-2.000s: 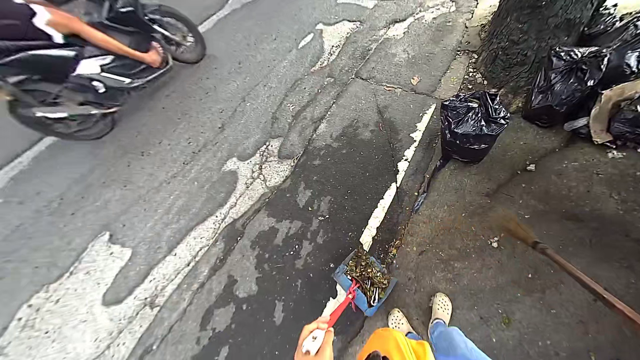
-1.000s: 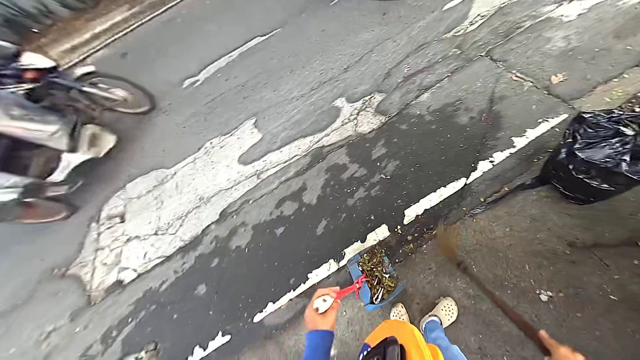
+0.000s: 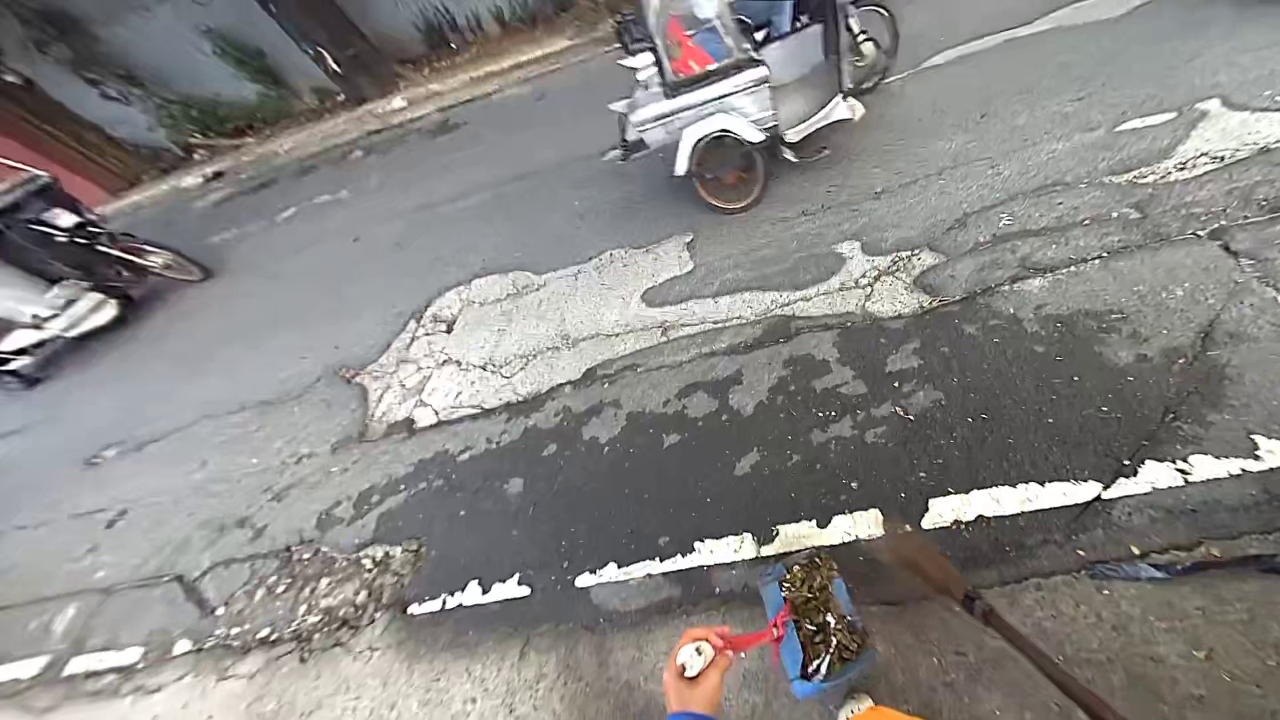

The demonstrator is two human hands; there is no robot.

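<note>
My left hand (image 3: 697, 672) is closed around the white end of a red handle (image 3: 755, 637) joined to a blue dustpan (image 3: 793, 655). Brown leaves and litter (image 3: 822, 615) fill the pan, which is by the broken white road line. Just right of the pan is the blurred head of a broom (image 3: 915, 560), over the pavement near the white line. Its long brown stick (image 3: 1040, 655) runs down to the bottom edge. My right hand is out of view.
A silver sidecar (image 3: 715, 105) with people aboard is on the road at the top. Another motor vehicle (image 3: 60, 310) is at the left edge. Cracked pale patches (image 3: 560, 320) mark the asphalt, and broken, gravelly pavement (image 3: 310, 600) lies at lower left. A curb (image 3: 370, 115) runs beyond.
The view has turned left, and the black bags are out of it. The broom head is nearer the dustpan than in the oldest frame. My right hand, seen on the stick one second ago, has left view.
</note>
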